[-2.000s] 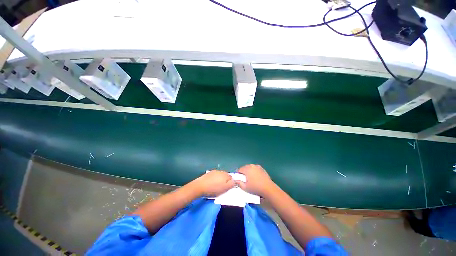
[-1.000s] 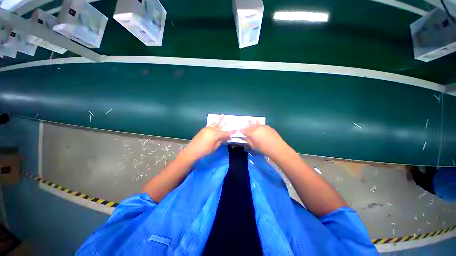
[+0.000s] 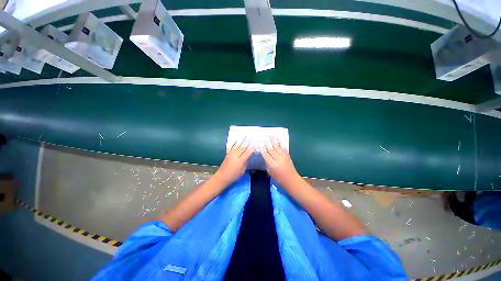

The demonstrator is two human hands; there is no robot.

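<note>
A white retail box is at my waist, at the near edge of the green belt. Its top looks like a plain white rectangle, and a greyish side faces me below it. My left hand lies on its left part with the fingers spread forward over the white face. My right hand lies on its right part in the same way. Both hands touch the box. The underside of the box is hidden.
White boxes stand along the far green belt, behind a pale divider rail. Thin white slivers lie on the near belt and the floor. A dark cable hangs at upper right. Part of a person in blue shows at right.
The folded white flaps seen earlier now show as a flat white rectangle. My hands have moved from pinching together at the middle to lying flat and apart on it. The view has tilted down.
</note>
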